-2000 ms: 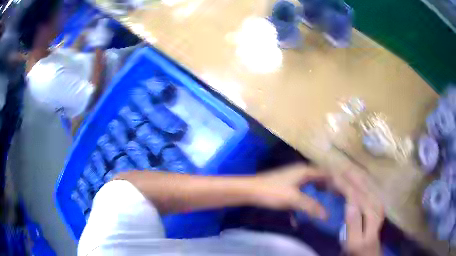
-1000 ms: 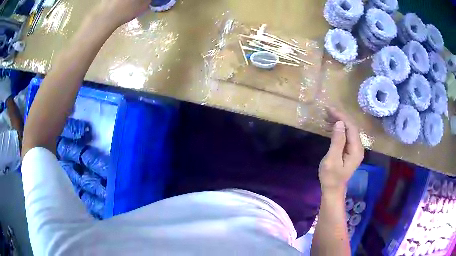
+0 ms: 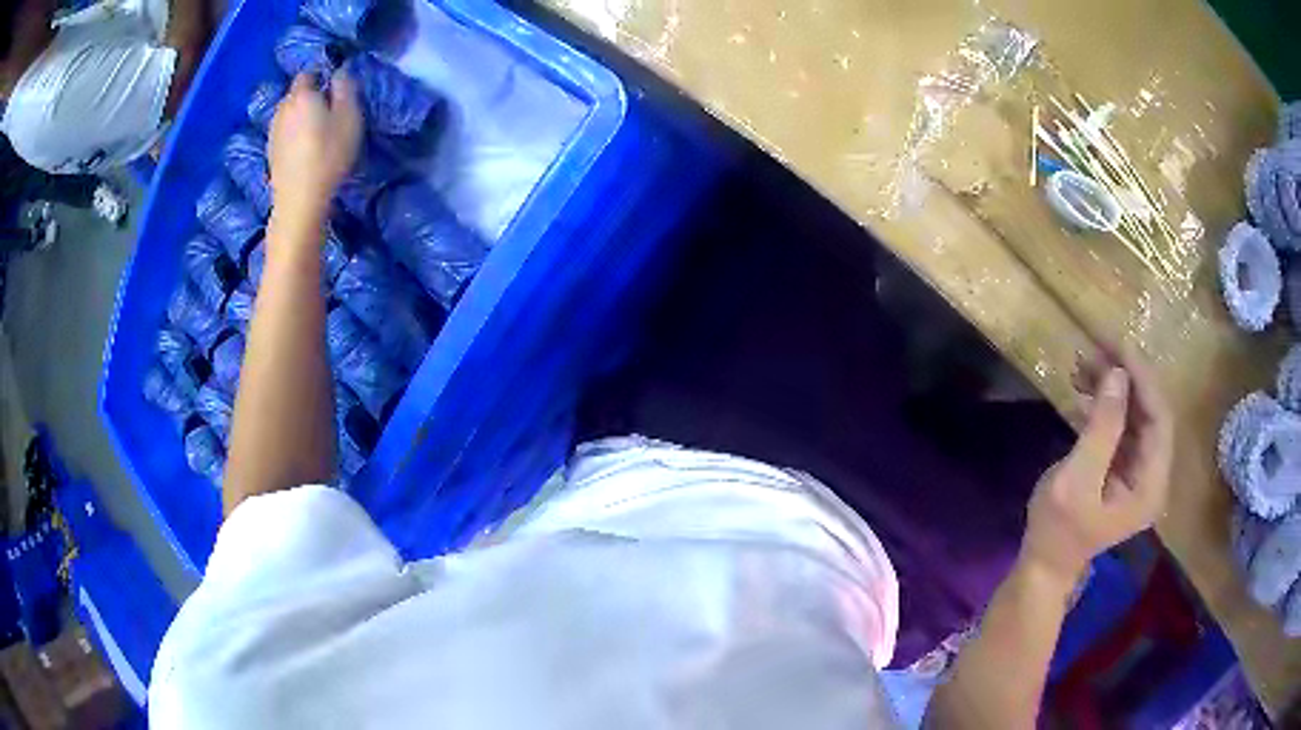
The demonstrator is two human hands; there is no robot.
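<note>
Blue tube bodies (image 3: 431, 235) with wrinkled sides lie in rows in the bright-blue tote (image 3: 549, 164) at my left. My left hand (image 3: 314, 136) is inside the tote, palm down, with its fingertips at a tube near the top of the rows; whether it grips the tube cannot be told. My right hand (image 3: 1106, 478) is at the table's near edge, fingers curled and thumb near the index finger. Whether something thin is pinched there cannot be told.
On the film-covered tan table (image 3: 799, 86) are thin pale sticks (image 3: 1127, 178) around a small round dish (image 3: 1083, 201). Pale ruffled rings (image 3: 1264, 456) are stacked at the right edge. Another person in white (image 3: 93, 100) is at upper left.
My left hand has moved from a blue tube with a pale rim on the table down into the tote. My right hand stays near the table edge. The view has turned towards the tote.
</note>
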